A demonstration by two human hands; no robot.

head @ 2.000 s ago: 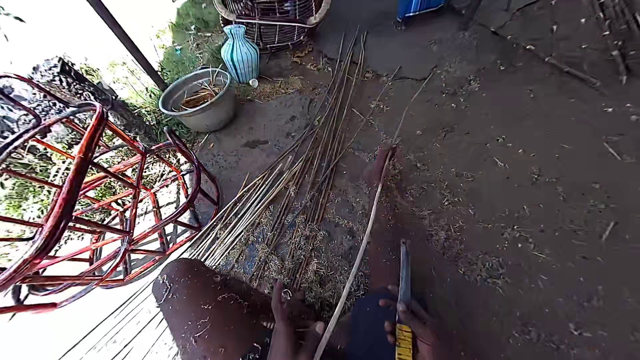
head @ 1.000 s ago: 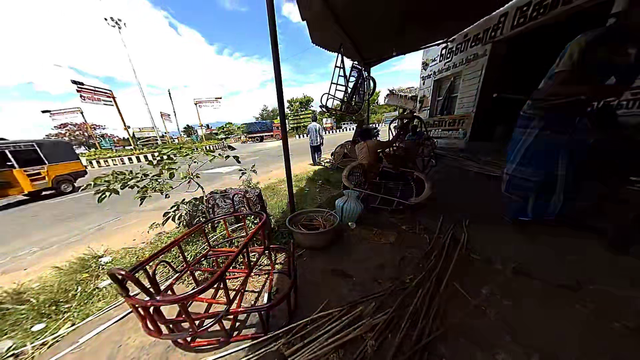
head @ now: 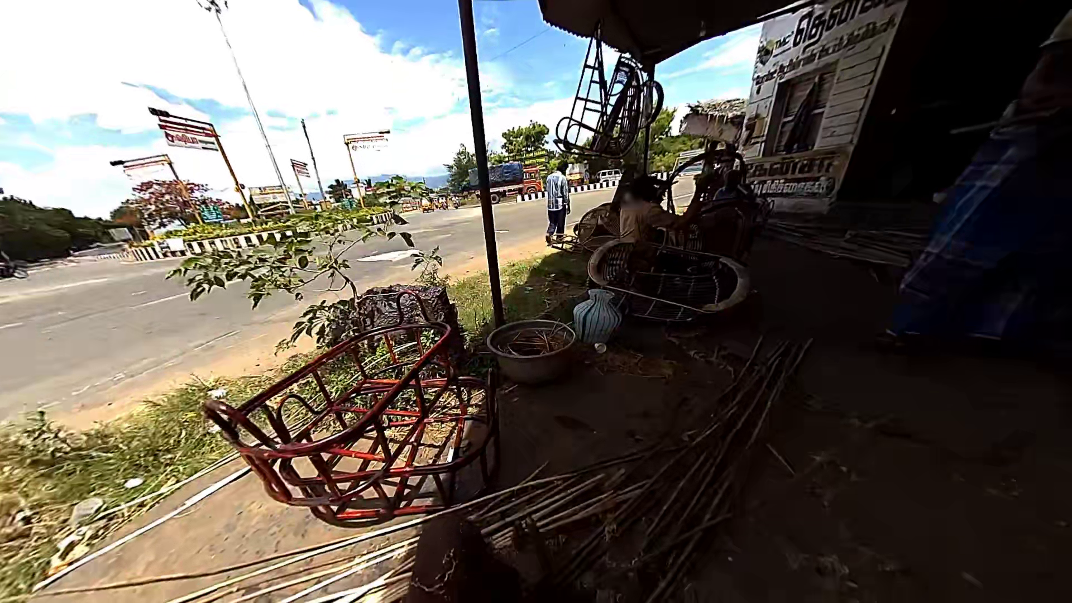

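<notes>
At the bottom edge is my bent knee [head: 461, 563], in deep shade. Just right of it a dark shape looks like part of my left hand [head: 529, 546]; what it holds cannot be made out. My right hand is out of view. A bundle of long thin canes [head: 670, 477] lies on the ground beyond the knee, fanning toward the lower left. Left of the canes stands a red-brown cane frame [head: 368, 444], curved and open-barred.
A grey basin [head: 532, 356] with cane strips stands by a metal post [head: 481, 167], beside a striped pot-shaped container [head: 597, 316]. Behind are a round woven cane piece [head: 670, 285] and a seated person. Another person in blue cloth [head: 980, 234] is at right; a road [head: 109, 335] runs left.
The view has swung up from the ground to the road. Two seconds ago both hands were visible, the left at a long cane and the right on a yellow-handled tool; the right has left view.
</notes>
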